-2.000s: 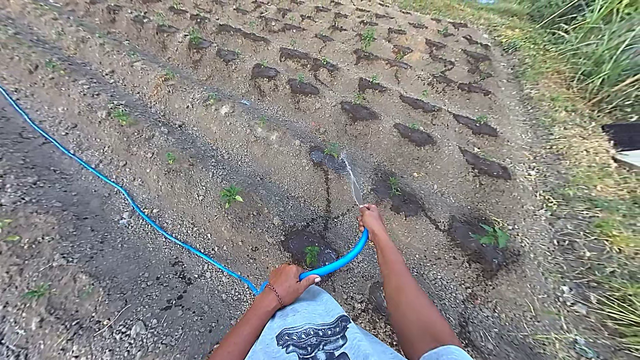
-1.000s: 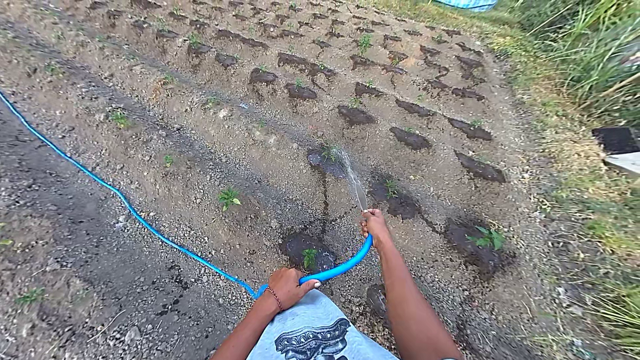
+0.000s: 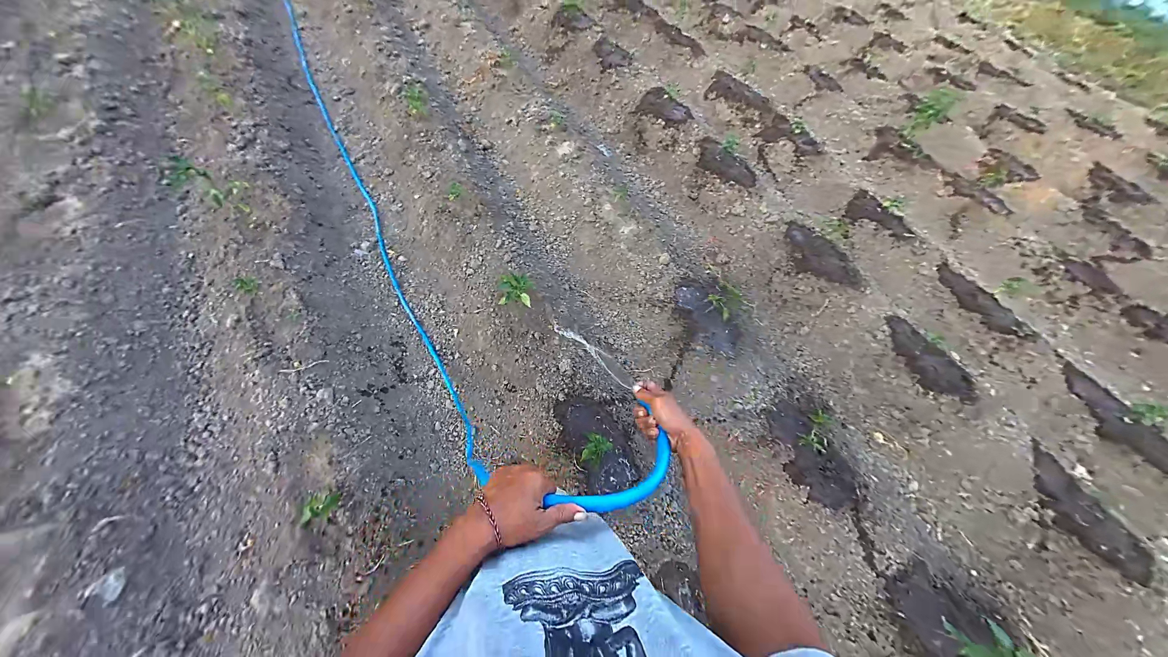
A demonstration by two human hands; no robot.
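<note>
A blue garden hose (image 3: 609, 501) bends in a curve between my two hands. My left hand (image 3: 524, 507), with a braided bracelet at the wrist, is closed around it close to my shirt. Farther out, my right hand (image 3: 663, 412) grips the hose's outlet end. A thin stream of water (image 3: 598, 356) leaves there toward the upper left, over dry soil near a green seedling (image 3: 516, 289). Just below and left of my right hand, another seedling (image 3: 596, 449) stands in dark wet soil.
The hose's long run (image 3: 376, 219) lies across the furrows at the left. Rows of seedlings stand in wet soil patches (image 3: 931, 359) at the right. Dry ridges with small plants (image 3: 319, 507) lie at the left. Grass (image 3: 1086, 41) borders the field at the upper right.
The view has swung to the left. The water stream, earlier falling by a seedling in a wet patch, now points left over dry soil. Both hands still hold the hose.
</note>
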